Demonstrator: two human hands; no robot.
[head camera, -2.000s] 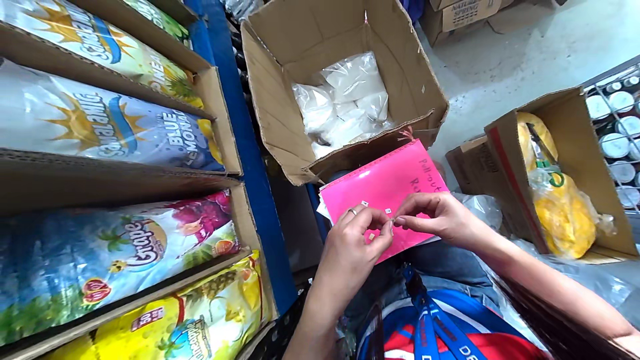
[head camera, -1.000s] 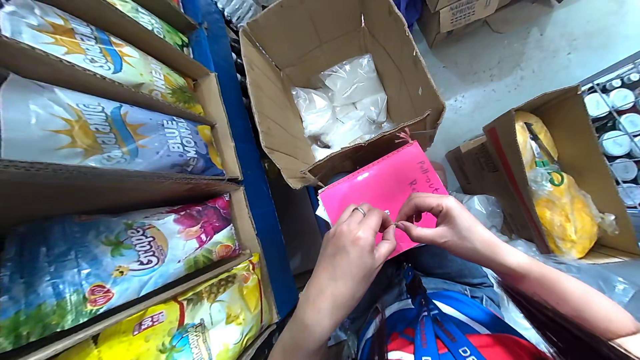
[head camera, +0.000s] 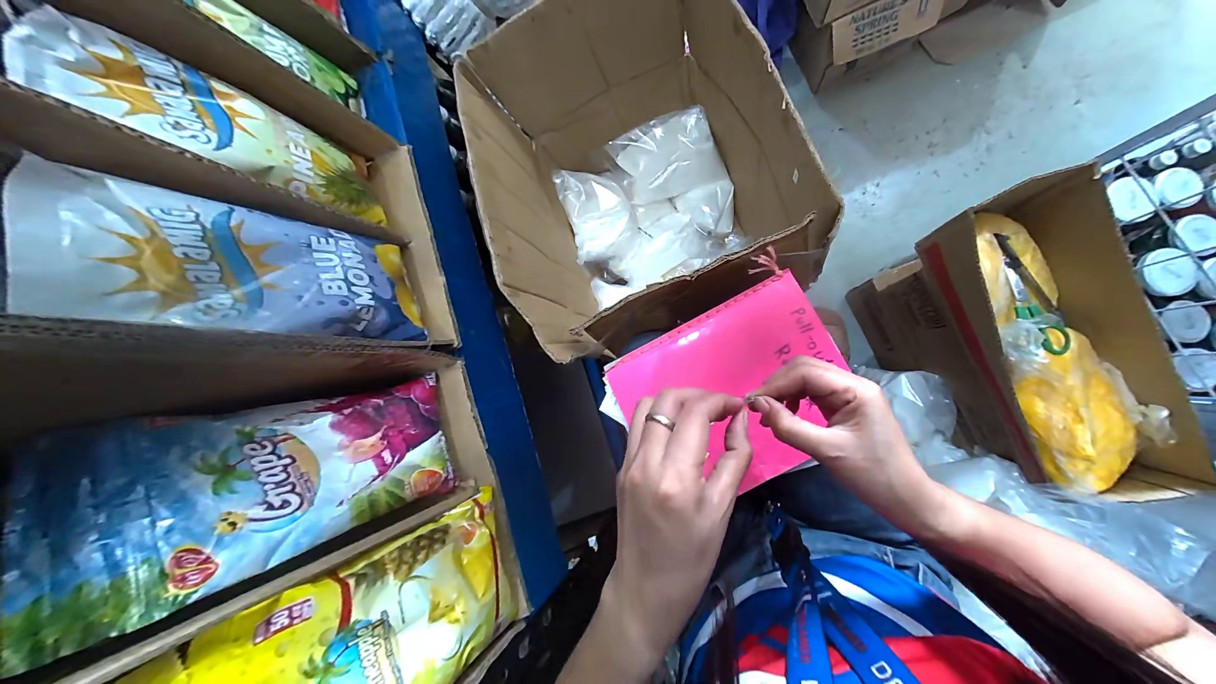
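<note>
A pink plastic-covered notebook (head camera: 708, 351) with handwriting and a stitched edge lies over my lap, against the near wall of a cardboard box. Over its lower part, my left hand (head camera: 676, 456), with a ring on one finger, pinches a tiny item between thumb and fingertips. My right hand (head camera: 836, 418) meets it from the right, its thumb and index finger closed at the same spot. The item is too small to name. Clear plastic bags of white powder or granules (head camera: 655, 199) lie inside the open cardboard box (head camera: 589, 76) beyond the notebook.
Large drink-powder pouches (head camera: 218, 256) stand in cardboard trays on a blue shelf (head camera: 475, 380) at left. At right, a cardboard box (head camera: 978, 323) holds yellow bagged goods (head camera: 1073, 399), beside a wire rack of white-lidded containers (head camera: 1168, 271). Clear plastic bags (head camera: 1007, 494) lie below it.
Small pale pieces seen on the notebook and fingertips two seconds ago no longer show. Both hands stay together over the notebook, with only small finger movements.
</note>
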